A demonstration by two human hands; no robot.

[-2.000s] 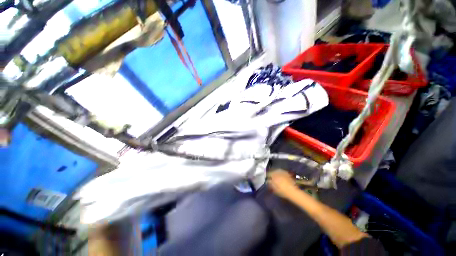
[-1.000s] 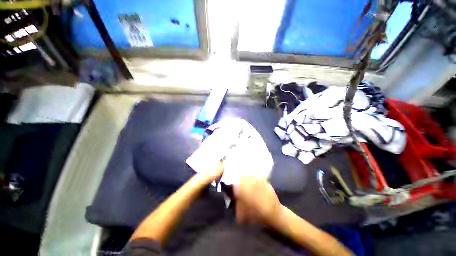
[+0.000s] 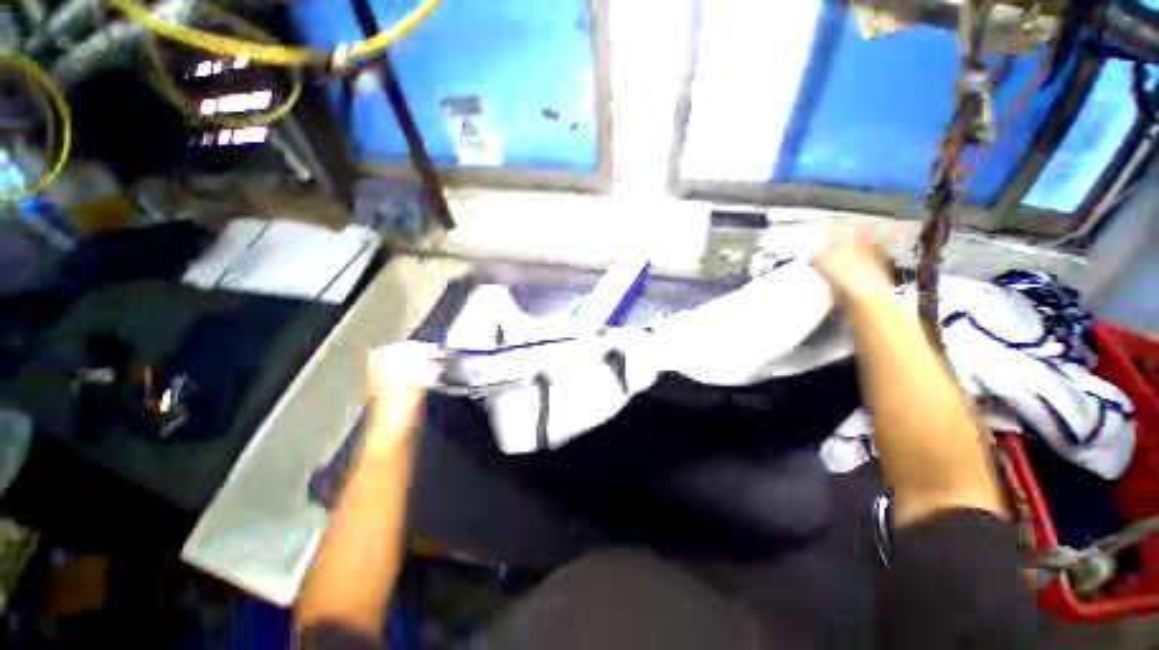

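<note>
A white garment with dark stripes [image 3: 559, 400] is stretched between my two hands above the dark padded table [image 3: 458, 489]. My left hand [image 3: 404, 371] grips its left end. My right hand [image 3: 849, 264] is raised at the far right and holds its other end. The middle of the cloth sags between them, and a dark part or shadow lies below it. The fingers of both hands are blurred. At the right, beside my right forearm, a curved metal edge [image 3: 882, 527], perhaps of the iron, shows in part.
A white-and-black garment pile [image 3: 1023, 368] lies at the right, partly over a red basket [image 3: 1049, 540]. A wrapped hose [image 3: 938, 216] hangs before it. A blue-and-white bar [image 3: 619, 295] lies at the back. A pale ledge [image 3: 273, 489] runs along the left. Yellow hoses [image 3: 267, 48] hang upper left.
My hands were close together on the bunched white cloth. They have moved wide apart and up, spreading the garment between them. The view has shifted left, showing more of the neighbouring table.
</note>
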